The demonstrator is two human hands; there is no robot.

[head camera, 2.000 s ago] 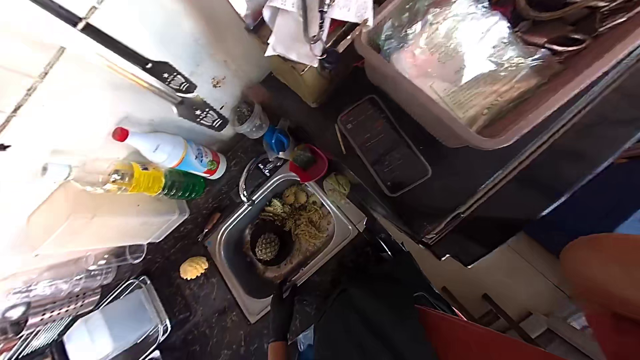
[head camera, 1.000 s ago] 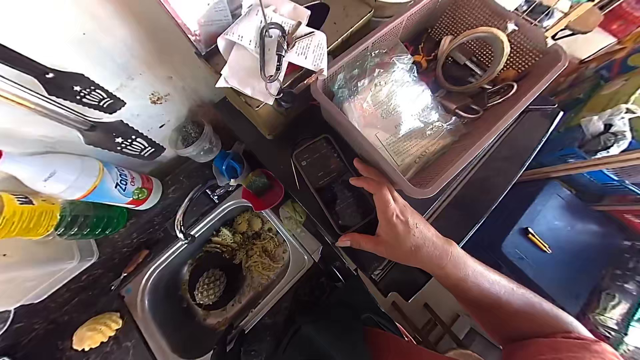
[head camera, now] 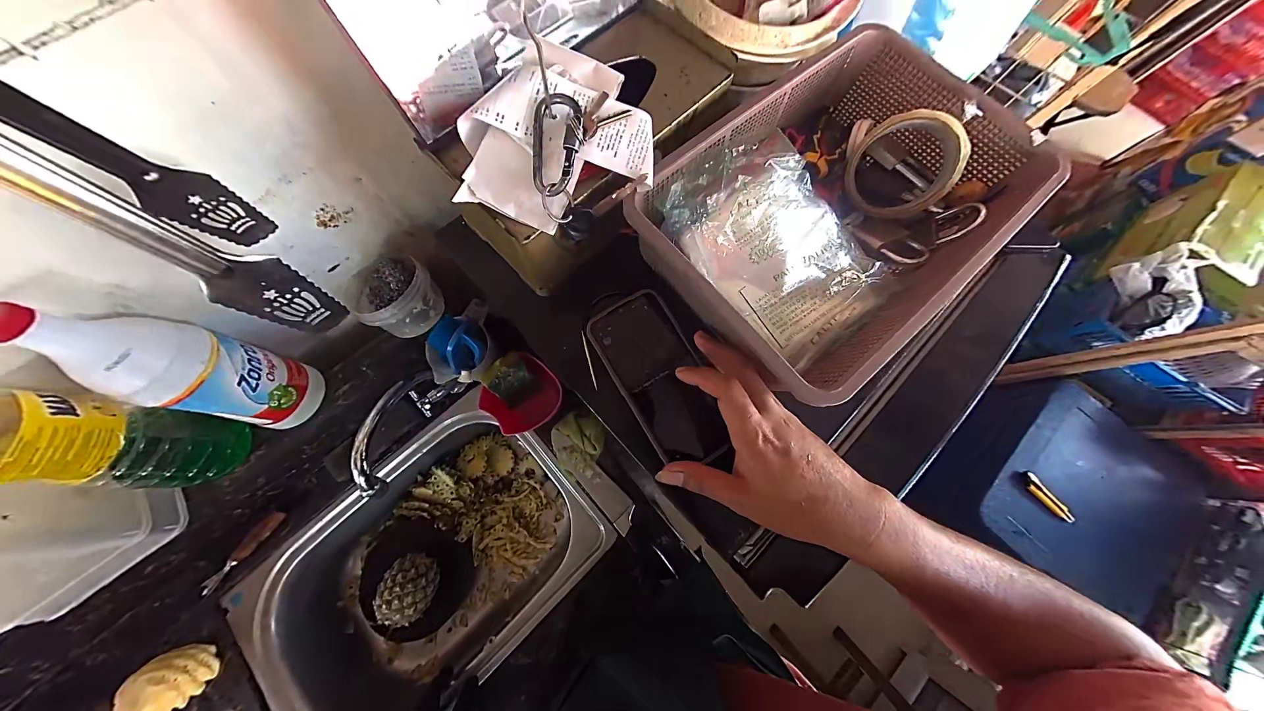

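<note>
My right hand (head camera: 780,449) reaches in from the lower right, fingers spread over a dark smartphone (head camera: 657,380) that lies on the black surface. Its thumb is at the phone's lower edge; whether the fingertips touch the screen I cannot tell. Beside the phone stands a brown plastic basket (head camera: 726,341) with a clear plastic package (head camera: 780,237) and a roll of tape (head camera: 908,163). My left hand is out of view. In the steel sink (head camera: 286,612) a pineapple (head camera: 406,590) sits in a dark bowl, near pineapple peelings (head camera: 513,523).
A chrome faucet (head camera: 370,425) rises behind the sink, near a red scoop (head camera: 523,395). Left are a white bleach bottle (head camera: 148,360), a yellow-green bottle (head camera: 118,439), a small knife (head camera: 245,551) and a cut pineapple piece (head camera: 168,678). Papers (head camera: 553,133) hang from a carabiner.
My right hand has come in over the phone since the earliest frame. The gloved dark hand seen at the sink's edge then is no longer in view. The view has shifted toward the basket.
</note>
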